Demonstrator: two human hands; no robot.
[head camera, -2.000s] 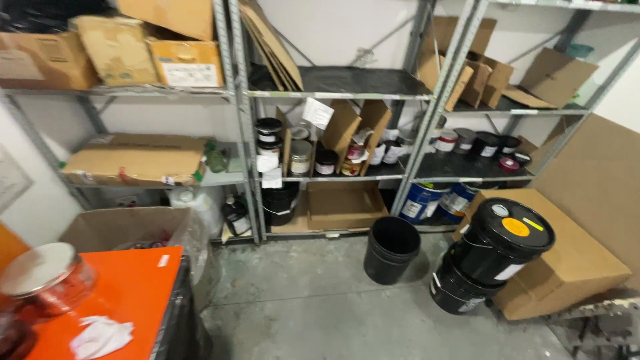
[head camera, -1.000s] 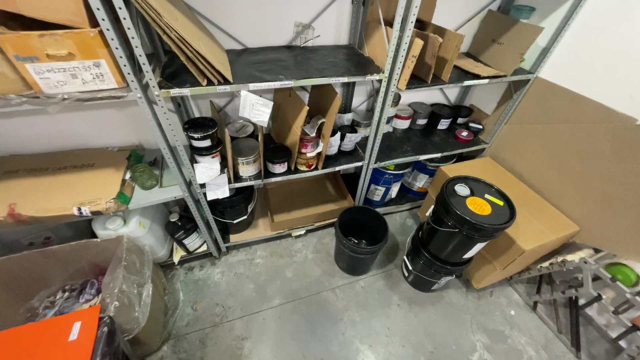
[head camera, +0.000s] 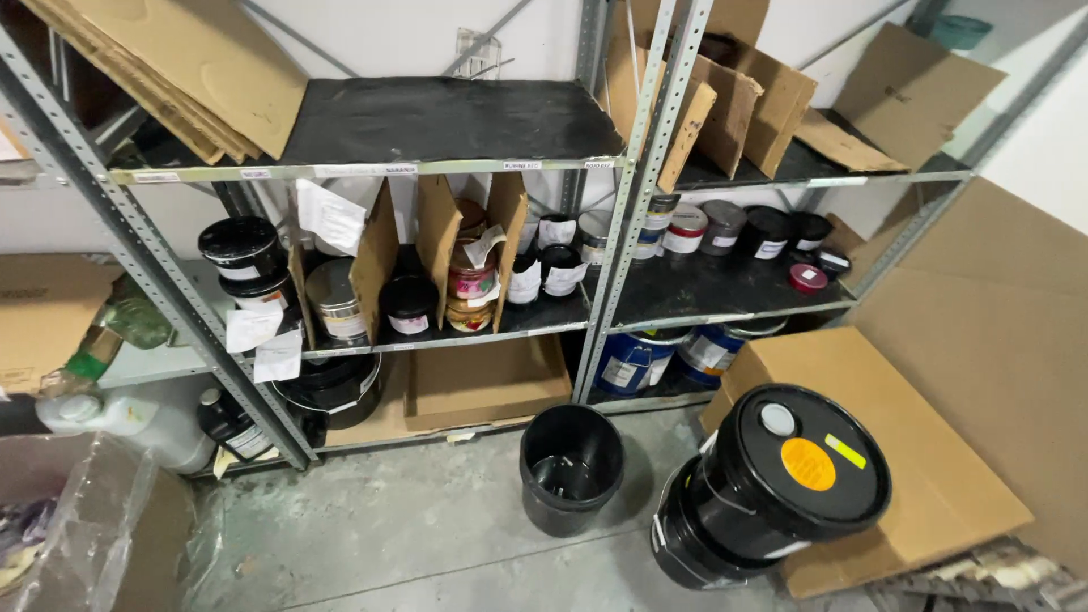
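Neither my left hand nor my right hand is in view. An open black plastic bucket (head camera: 571, 469) stands on the concrete floor before the metal shelving. To its right, a lidded black pail (head camera: 795, 459) with an orange round sticker rests on top of another black pail (head camera: 710, 544). On the middle shelf are black lidded tubs (head camera: 242, 246), a metal can (head camera: 337, 299) and several more tins, parted by upright cardboard dividers (head camera: 510, 246). The right bay holds more tins, among them a small red one (head camera: 807, 277), above blue metal drums (head camera: 633, 364).
A large cardboard box (head camera: 884, 442) lies behind the stacked pails, with a cardboard sheet (head camera: 994, 340) leaning at the right. At lower left stands a plastic-lined box (head camera: 110, 544). White jugs (head camera: 136, 429) sit on the low left shelf. Cardboard sheets (head camera: 195, 68) lean on the upper shelf.
The view has moved nearer to the shelves and to the right; the orange-topped surface seen at lower left before is out of view. No object has plainly moved.
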